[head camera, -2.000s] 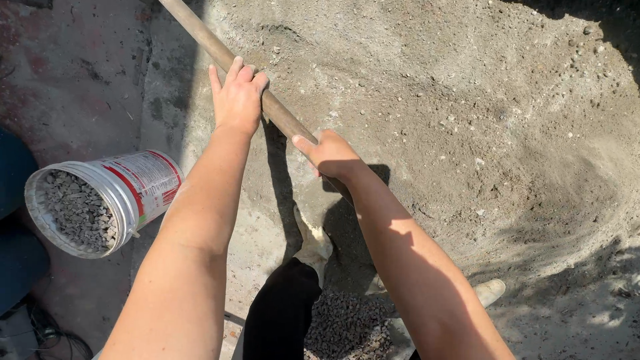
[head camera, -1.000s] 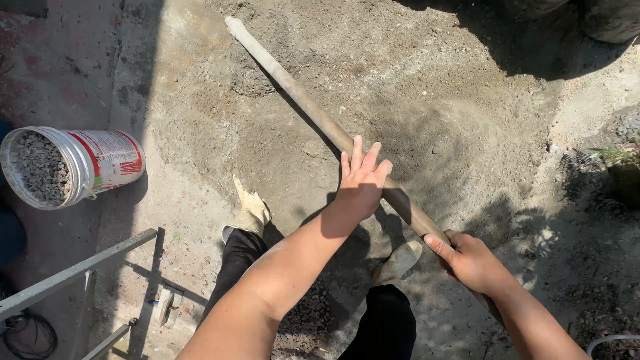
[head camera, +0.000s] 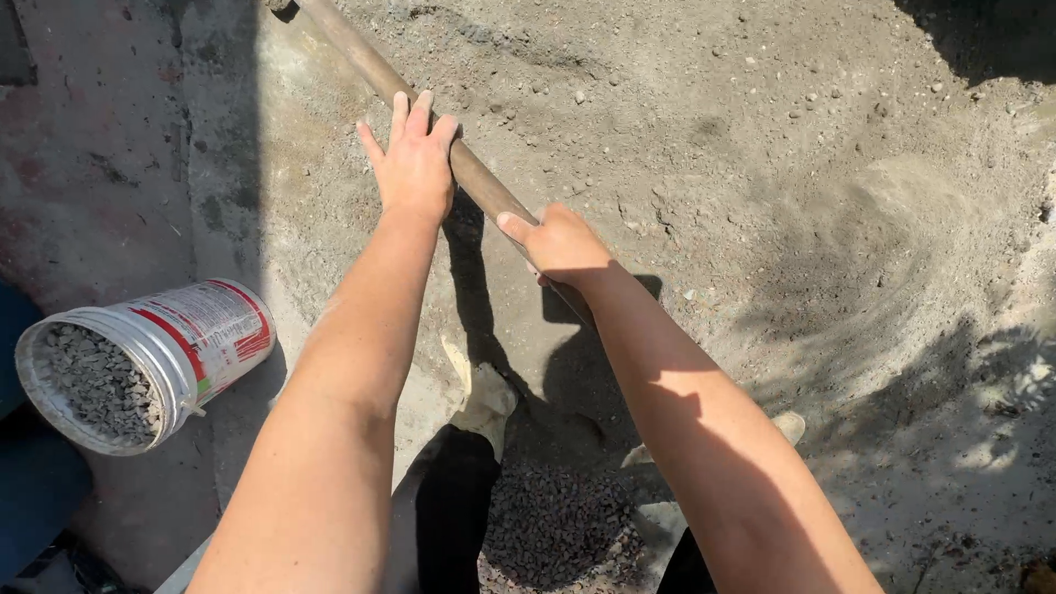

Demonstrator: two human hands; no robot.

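Observation:
A long wooden handle [head camera: 487, 186] runs from the top left down to the right, its lower end hidden behind my right forearm. My left hand [head camera: 415, 161] lies on its upper part, fingers spread, thumb and palm against the wood. Lower down, my right hand [head camera: 561, 245] is closed around the handle. What the handle's top end bears lies mostly out of the frame. Beneath both hands spreads grey sandy mix [head camera: 701, 165] with small stones and curved scrape marks.
A white plastic bucket of gravel [head camera: 103, 384] stands at the left on concrete. More gravel [head camera: 561, 528] is heaped between my feet. My light-coloured shoe [head camera: 487, 400] is below my left hand. Dark blue objects [head camera: 41, 495] fill the lower left edge.
Both hands have moved to the left over the ground with the handle since one second ago. The handle's far end, visible then, is now largely beyond the top edge. The view has shifted.

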